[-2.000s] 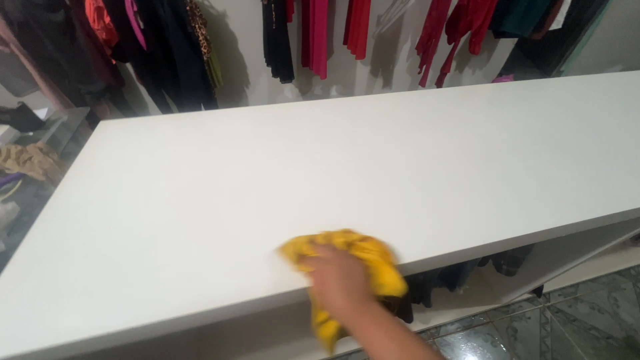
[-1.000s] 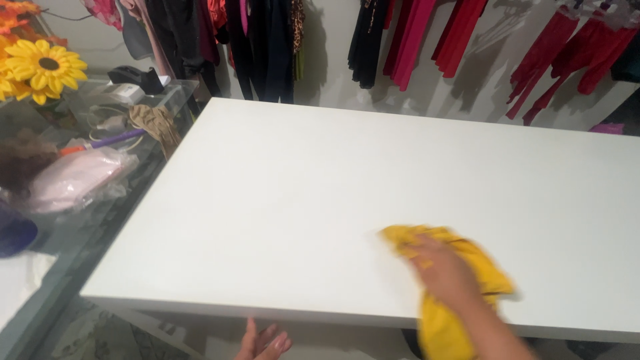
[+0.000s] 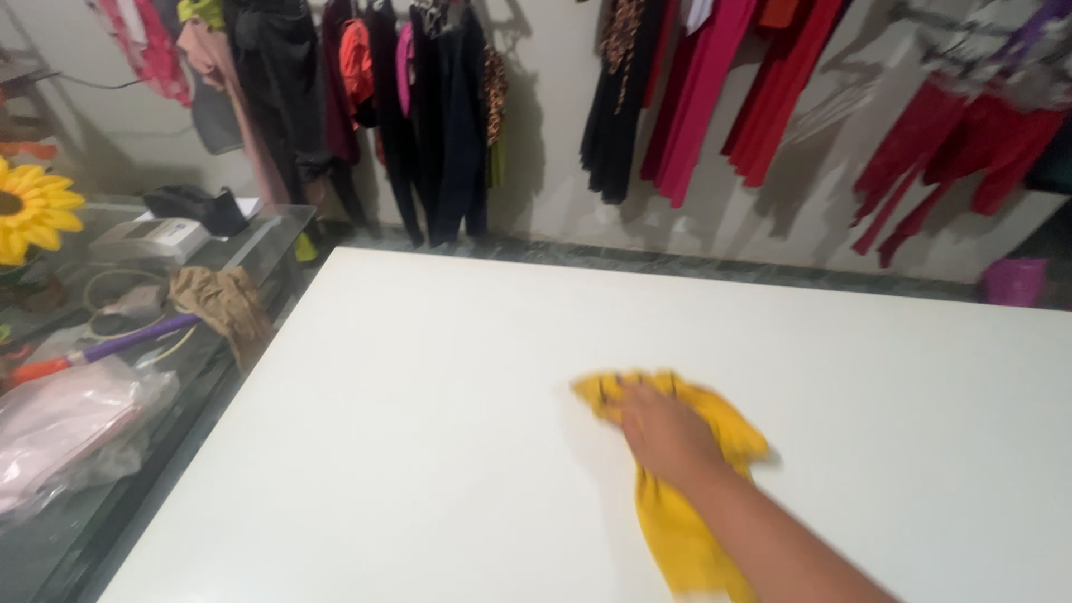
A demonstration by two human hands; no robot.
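My right hand [image 3: 670,431] presses a yellow cloth [image 3: 687,536] with dark marks flat on the white tabletop [image 3: 419,419], right of the middle of the view. The cloth spreads out beyond the fingertips and hangs back under the wrist toward the near side. Slight blur covers the hand and the cloth. My left hand is out of view.
At the left stands a glass counter [image 3: 285,222] with a tan cloth [image 3: 222,306], a purple and orange stick [image 3: 134,337], a pink item in clear plastic [image 3: 67,427] and a yellow artificial sunflower [image 3: 33,209]. Clothes [image 3: 703,92] hang along the wall behind, near a magenta bin [image 3: 1013,280].
My right hand and the yellow cloth have moved from the near edge farther in over the tabletop. My left hand, at the near edge one second ago, has left the view.
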